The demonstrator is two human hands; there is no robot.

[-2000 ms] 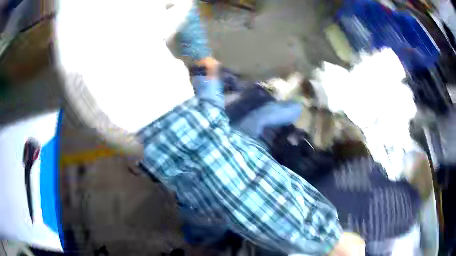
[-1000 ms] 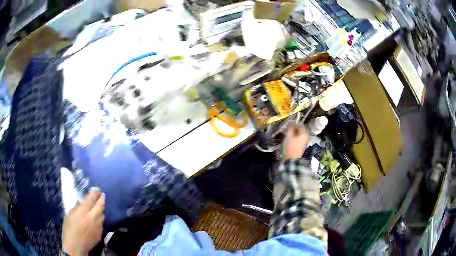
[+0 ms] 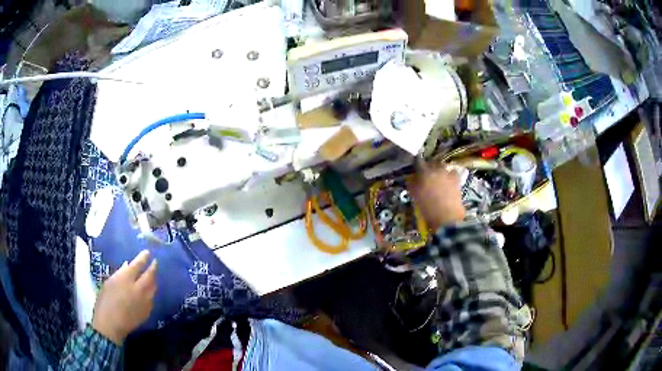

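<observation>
The navy patterned garment panel (image 3: 178, 279) lies across the table at the left and under the sewing machine's needle end. The white sewing machine (image 3: 196, 170) stands behind it, with a blue tube on top. My left hand (image 3: 127, 297) is over the navy cloth, thumb and fingers slightly apart, holding nothing that shows. My right hand (image 3: 439, 194) reaches over the yellow-edged parts tray (image 3: 398, 245) beside the machine; its fingertips point down and are hidden, so a grip cannot be told. Orange-handled shears (image 3: 330, 228) lie beside the tray.
A control panel (image 3: 348, 69) and a white cone-shaped part (image 3: 406, 109) stand behind the machine. A box of small items (image 3: 533, 199) is right of my right hand. A brown board (image 3: 581, 261) stands at the right. Cables hang below the table edge.
My right hand has moved from the table edge to over the parts tray. My left hand stays over the cloth at the left. The view has shifted, showing the machine and control panel more clearly.
</observation>
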